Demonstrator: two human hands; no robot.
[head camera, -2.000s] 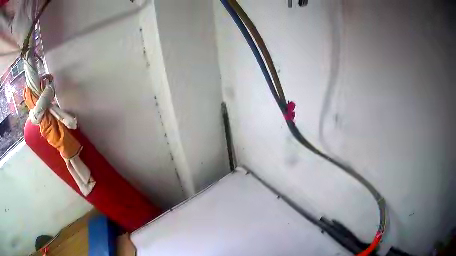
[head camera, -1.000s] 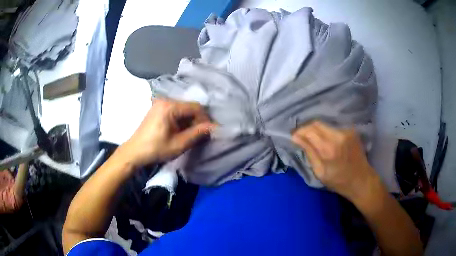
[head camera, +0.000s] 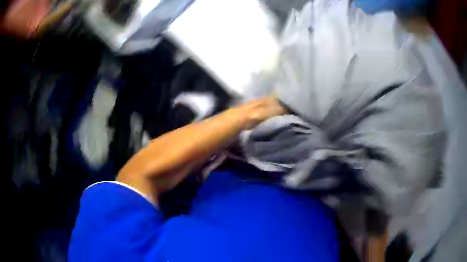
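Note:
A large gathered bundle of grey garment pieces (head camera: 379, 97) is held against the front of my blue shirt, at the right of the view. Its folds run together at a tied-looking middle, with a loose fold at its lower left. My left hand (head camera: 263, 108) is at the bundle's left side, its fingers partly hidden by the cloth. It appears to grip the grey cloth. My right hand is hidden behind the bundle; only a bit of forearm shows below it. The picture is blurred by motion.
The white table top (head camera: 230, 41) lies beyond my left hand. A grey-blue strip (head camera: 153, 25) runs at the neighbouring table's edge. A blurred part of another person shows at the top left. Dark floor area with pale scraps (head camera: 97, 123) is at the left. Something blue (head camera: 391, 5) is at the top right.
The view has swung left. The bundle now sits further right in the picture and close to my body. My left hand has moved from its middle to its side, and my right hand has gone out of sight.

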